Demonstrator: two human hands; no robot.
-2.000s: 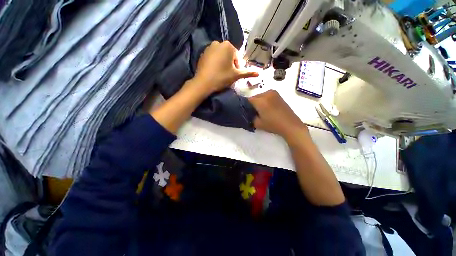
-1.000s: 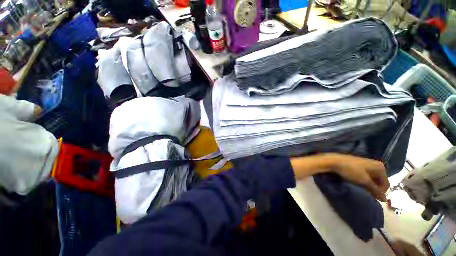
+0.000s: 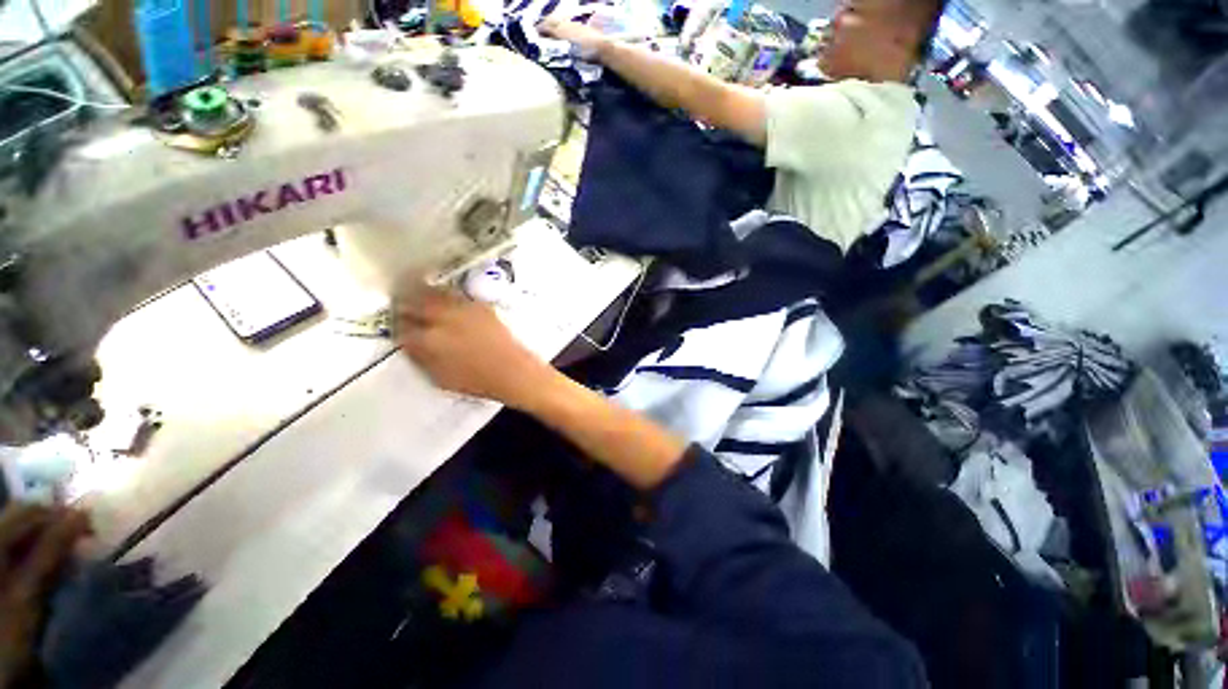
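The white sewing machine (image 3: 269,175) with purple HIKARI lettering spans the upper left. My right hand (image 3: 465,343) is at the machine's base, right of the phone; its fingers are bent over something I cannot make out. My left hand (image 3: 34,565) is blurred and cut off at the left edge, beside dark grey denim (image 3: 115,619) on the table's near left part. Whether it grips the cloth is unclear. The needle area is blurred in glare at the far left.
A phone (image 3: 259,294) lies under the machine arm on the white table (image 3: 323,458). White-and-black cut pieces (image 3: 754,390) are piled at the right. Another person (image 3: 848,148) is at the upper right, beside dark cloth (image 3: 660,175). Green thread (image 3: 209,111) sits on the machine head.
The view swung left to the bundles, then far right. My right hand has left the denim by the needle and is now near the machine's base. The blue pen-like tools no longer show.
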